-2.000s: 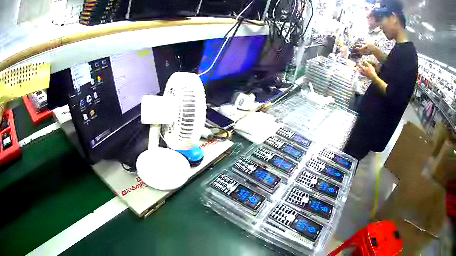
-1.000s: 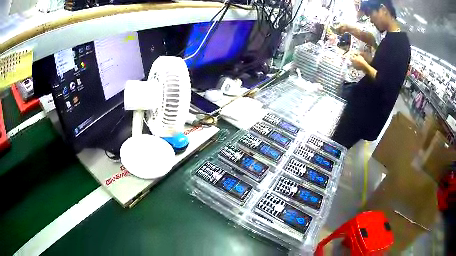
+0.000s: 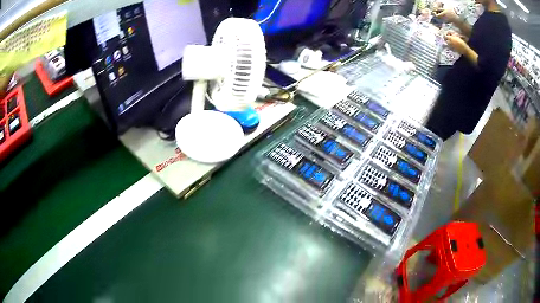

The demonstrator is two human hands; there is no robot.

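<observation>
A clear blister tray (image 3: 317, 214) lies on the green bench, right of centre. It holds two rows of black keypad phones (image 3: 302, 168) with white keys at one end and blue lettering on dark screens at the other. More clear tray edges show under it, like a stack. A pile of white bags (image 3: 322, 87) lies behind the tray's left side, near a dark smartphone (image 3: 278, 76). Neither of my hands is in the picture.
A white fan (image 3: 238, 65) stands on a pale board (image 3: 172, 171) before a monitor (image 3: 148, 53). Red trays (image 3: 12, 121) are at far left. Clear trays (image 3: 408, 35) are stacked behind. A person (image 3: 473, 71) stands back right. A red stool (image 3: 453, 251) is on the floor.
The view has tilted down, so the fan, tray and person sit higher in the picture and more of the stool shows. The phones stay in the same pockets.
</observation>
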